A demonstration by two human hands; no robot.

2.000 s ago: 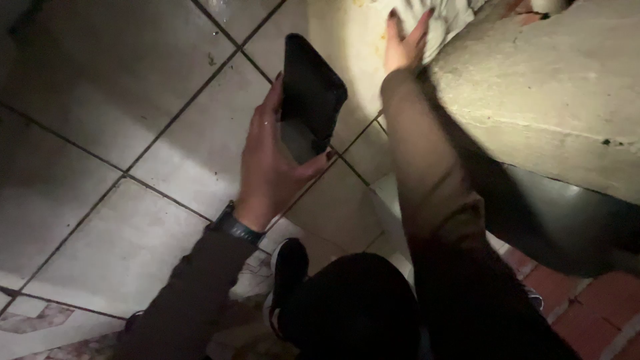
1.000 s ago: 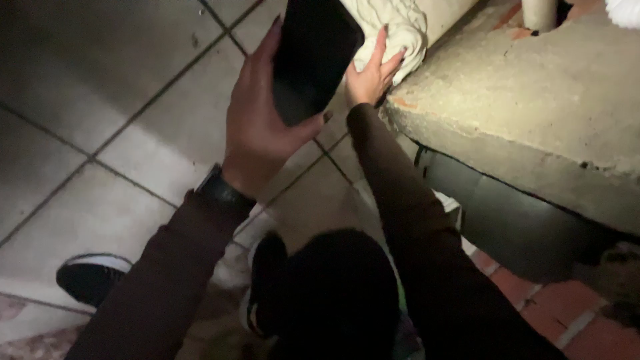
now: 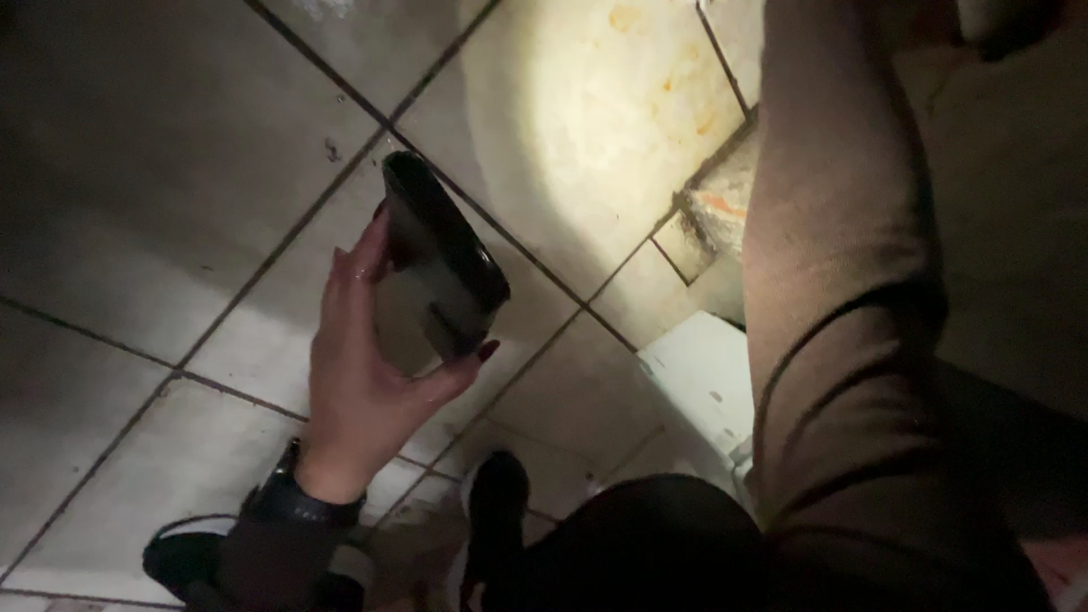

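My left hand (image 3: 365,374) grips a dark smartphone (image 3: 442,272) by its edges, fingers on one side and the thumb on the other, tilted above the tiled floor (image 3: 229,442). A black watch (image 3: 306,501) is on that wrist. A bright patch of light falls on the tiles ahead of the phone. My right arm in its brown sleeve (image 3: 841,255) reaches up along the right side, and the hand at its end lies beyond the top edge, out of sight. The cloth is not visible now.
Below are a dark shoe (image 3: 497,501) and another shoe (image 3: 183,548) with a white edge. A white box-like object (image 3: 705,382) stands beside the right sleeve. A rough broken edge (image 3: 722,208) meets the tiles there. The right side is dark.
One second ago my right hand was on a pale cloth by the concrete ledge; now that hand is outside the view. My left hand still holds the phone. The view has shifted.
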